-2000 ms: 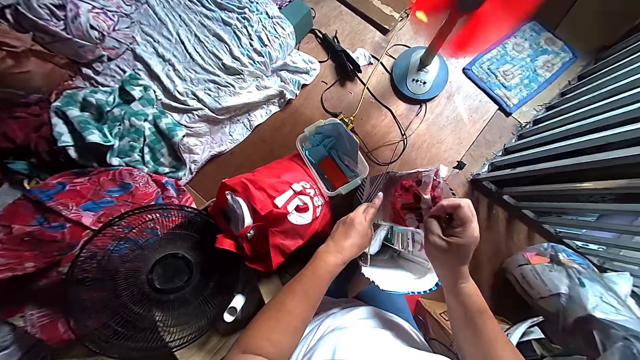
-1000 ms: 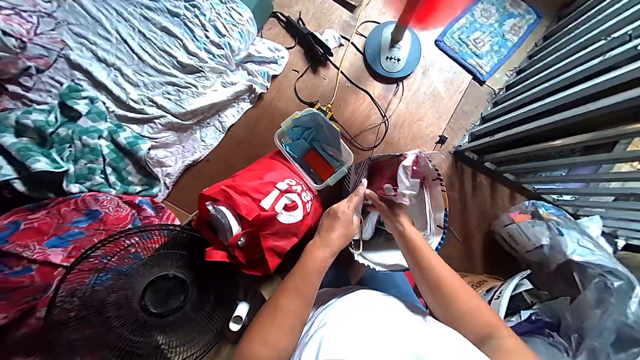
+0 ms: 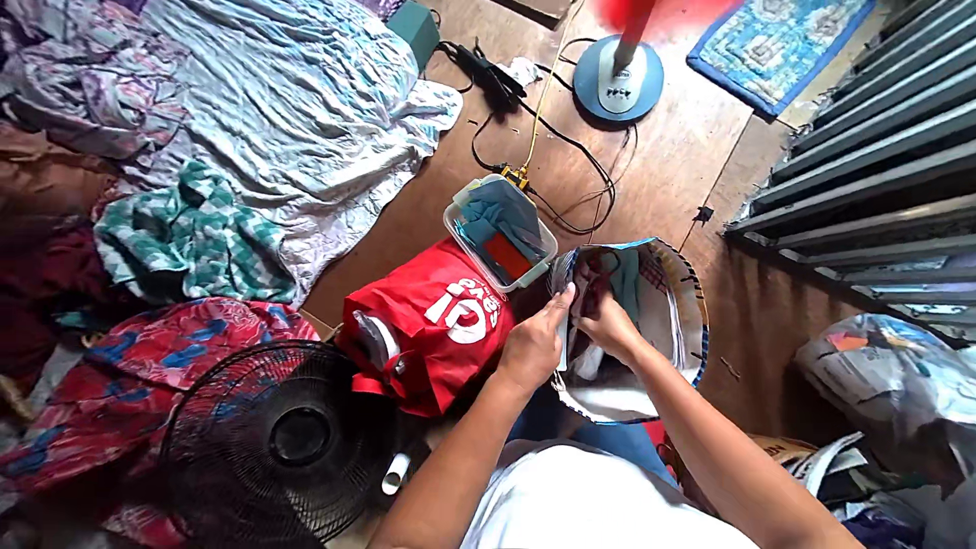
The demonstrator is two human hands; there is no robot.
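A round fabric-lined basket with a stitched rim sits in front of my lap. My left hand grips its left rim, thumb and finger along striped folded material. My right hand reaches inside the basket, its fingers on a dark red cloth; part of the fingers is hidden. Folded pale cloths stand along the basket's inner wall. Just left of the basket lie a red fabric bag with white print and a clear plastic container holding blue cloth and an orange-red item.
A black fan stands at lower left, beside bedding and clothes. Cables cross the wooden floor near a blue-grey fan base. Metal bars and filled plastic bags are at right. A floral mat lies at the top.
My right hand, earlier raised over the basket with a clear plastic package of red contents, has moved down into the basket. The package is no longer plainly visible.
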